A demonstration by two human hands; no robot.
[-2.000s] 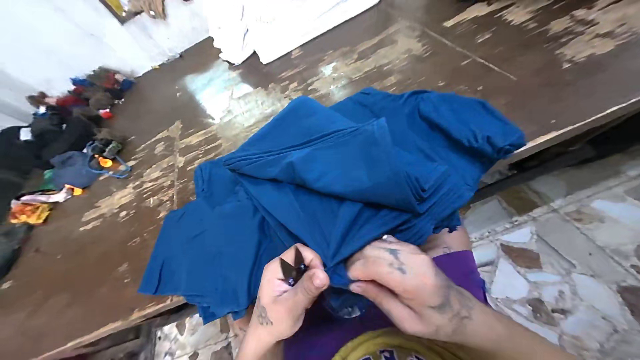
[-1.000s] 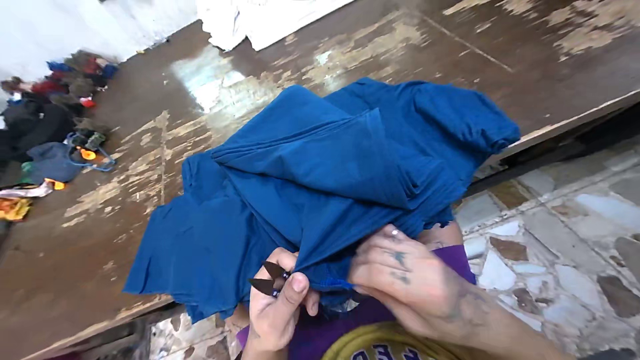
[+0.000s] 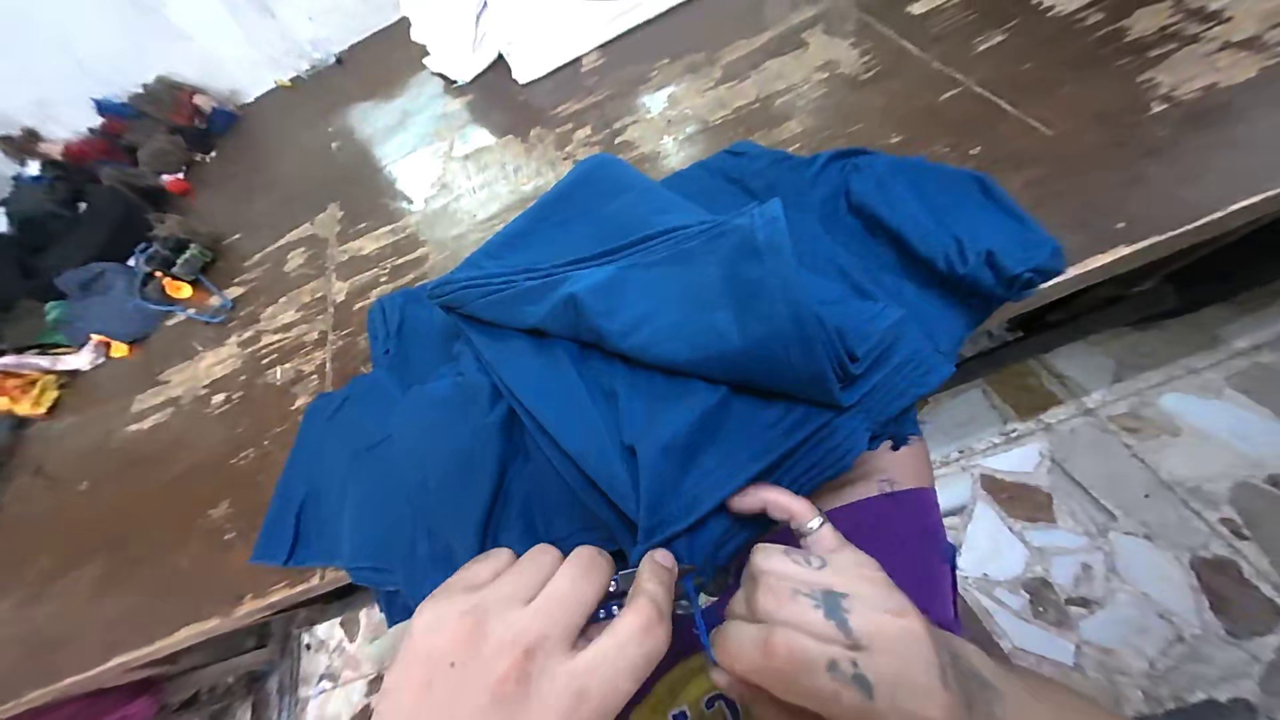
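A bundle of folded blue fabric (image 3: 640, 330) lies over the front edge of the worn wooden table (image 3: 260, 420) and hangs towards my lap. My left hand (image 3: 540, 630) is closed around small thread snips (image 3: 622, 590), mostly hidden by its fingers, at the fabric's lower edge. Beside it, my right hand (image 3: 830, 610), with a ring on one finger, grips a blue thread or thin strip (image 3: 699, 615) that runs up to the snips. Its extended finger touches the fabric edge.
Mixed cloth scraps (image 3: 110, 210) are heaped at the far left of the table. White sheets or cloth (image 3: 530, 30) lie along the back edge. Below the table's front edge, a stone-patterned floor (image 3: 1110, 520) shows at right. Purple clothing (image 3: 890, 540) covers my lap.
My left hand has turned palm down, bringing the snips, whose blades stood up before, against the fabric's lower edge. My right hand has drawn slightly away, with the blue strand between the hands.
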